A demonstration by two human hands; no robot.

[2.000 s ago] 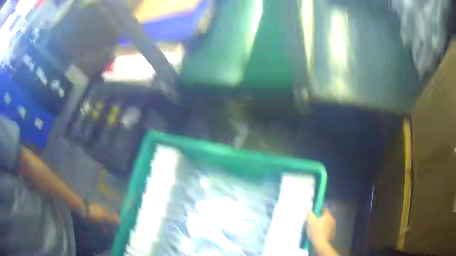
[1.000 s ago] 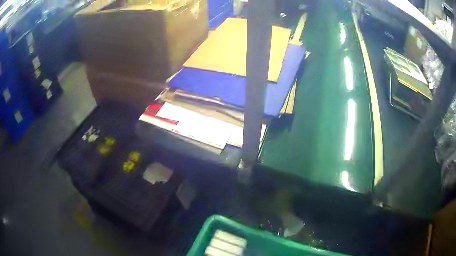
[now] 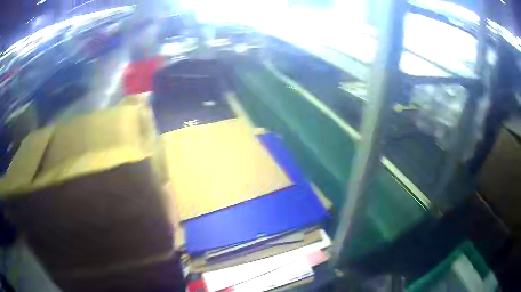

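Note:
Neither of my hands is in the picture. A corner of the green tote [image 3: 437, 272] shows at the lower right edge, with part of a white unit [image 3: 467, 275] inside; the rest is cut off. Nearest in front is a stack with a cream board [image 3: 220, 168] on top of a blue divider sheet [image 3: 257, 219]. White and red-edged papers [image 3: 263, 274] lie under them at the bottom. The picture is blurred.
A large brown carton [image 3: 91, 211] stands at the left. The green conveyor [image 3: 320, 137] runs away behind a grey upright post [image 3: 371, 114]. A dark bin [image 3: 188, 91] and a red object [image 3: 141, 75] are further back. Another carton [image 3: 505, 165] is at the right edge.
The view has swung up and to the left. The carton and board stack now fill the lower left. The green tote has shifted to the lower right corner, and the hands seen earlier are out of view.

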